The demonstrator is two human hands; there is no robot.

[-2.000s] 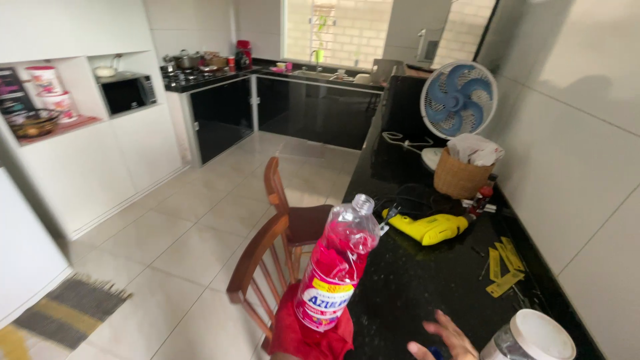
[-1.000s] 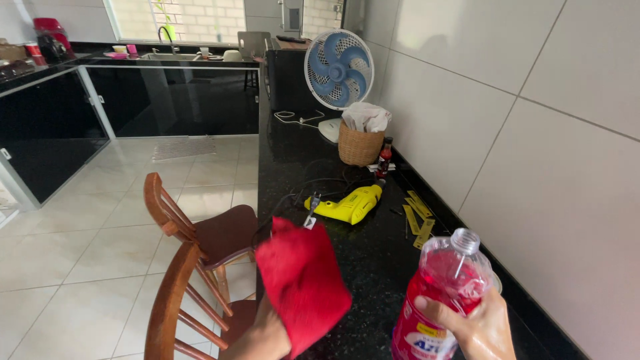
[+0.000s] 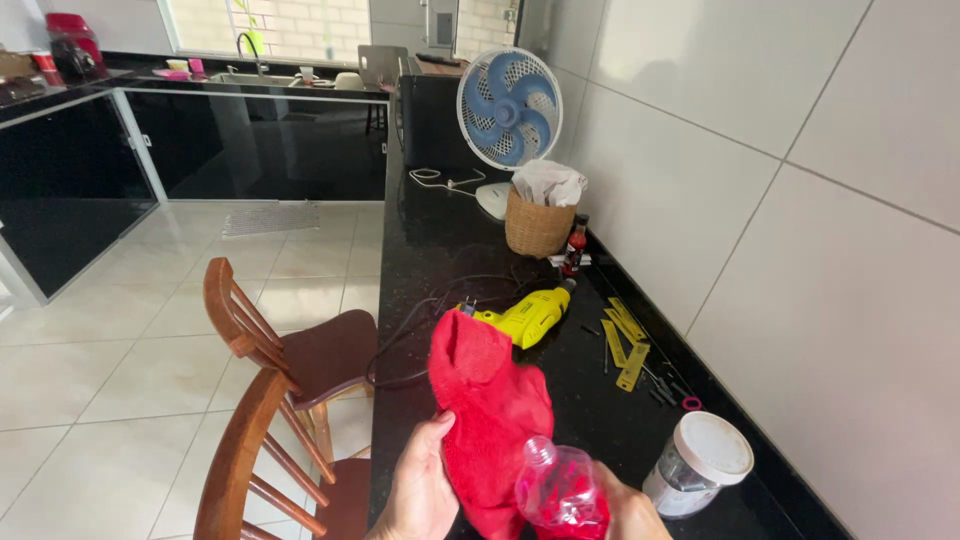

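Note:
A red cloth [image 3: 487, 420] is held up by my left hand [image 3: 424, 480], the thumb lying along its left edge. My right hand [image 3: 630, 506] grips a clear plastic bottle [image 3: 562, 487] of pink-red liquid, uncapped and tilted with its neck against or just in front of the cloth. The bottle's lower part is out of view. Behind the cloth, a yellow power drill [image 3: 532, 315] lies on the black stone counter [image 3: 435, 247], its cord looping to the left. A jar with a white lid [image 3: 701, 457] stands right of my right hand.
Yellow strips [image 3: 634, 366] and several dark drill bits [image 3: 664, 391] lie by the wall. Further back are a sauce bottle [image 3: 575, 246], a wicker basket [image 3: 536, 225] with a plastic bag, and a blue-bladed fan [image 3: 508, 111]. Wooden chairs [image 3: 330, 352] stand along the counter's left side.
The bottle was upright at the right a second ago; now it is tilted beside the cloth. Two seconds ago it stood in front of the cloth with my right hand apart. The view has swung right.

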